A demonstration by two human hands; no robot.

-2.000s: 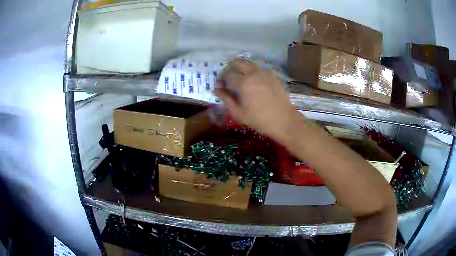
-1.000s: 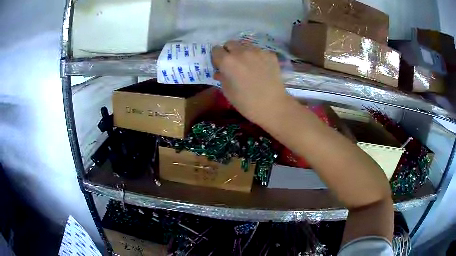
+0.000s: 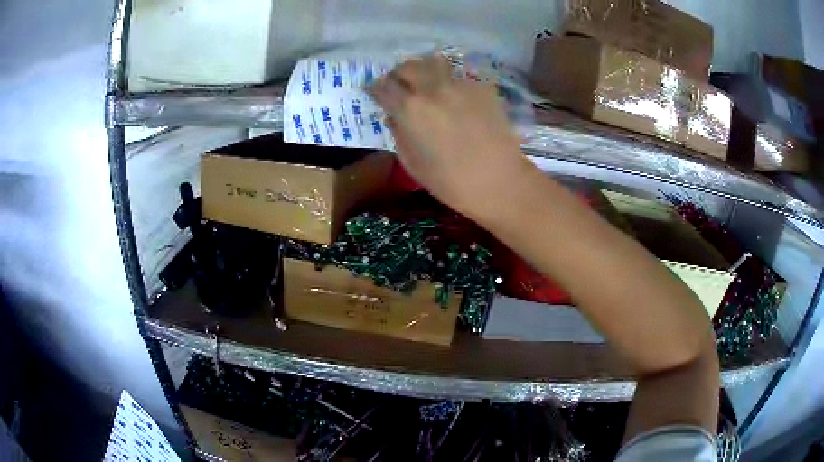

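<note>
A white adhesive sheet with repeated blue print (image 3: 330, 113) lies on the upper shelf, its front part hanging over the shelf edge. My right hand (image 3: 443, 126) reaches in from the lower right and is over the sheet's right part, its fingers bent and close together. The fingertips are blurred, so whether they grip the sheet or a piece of it cannot be told. Another white sheet with blue print (image 3: 140, 438) shows at the bottom left, cut off by the frame edge. My left hand is not in view.
A cream bin (image 3: 199, 45) and brown cartons (image 3: 664, 99) flank the sheet. The middle shelf (image 3: 506, 356) holds a cardboard bin (image 3: 266, 194), green wired parts (image 3: 388, 248) and a red bag (image 3: 533, 287). More wires lie below. A metal post (image 3: 122, 217) stands at left.
The view has tilted down, so the shelves sit higher in the picture. My right hand has shifted slightly left over the sheet. More of the lower left printed sheet shows than two seconds ago.
</note>
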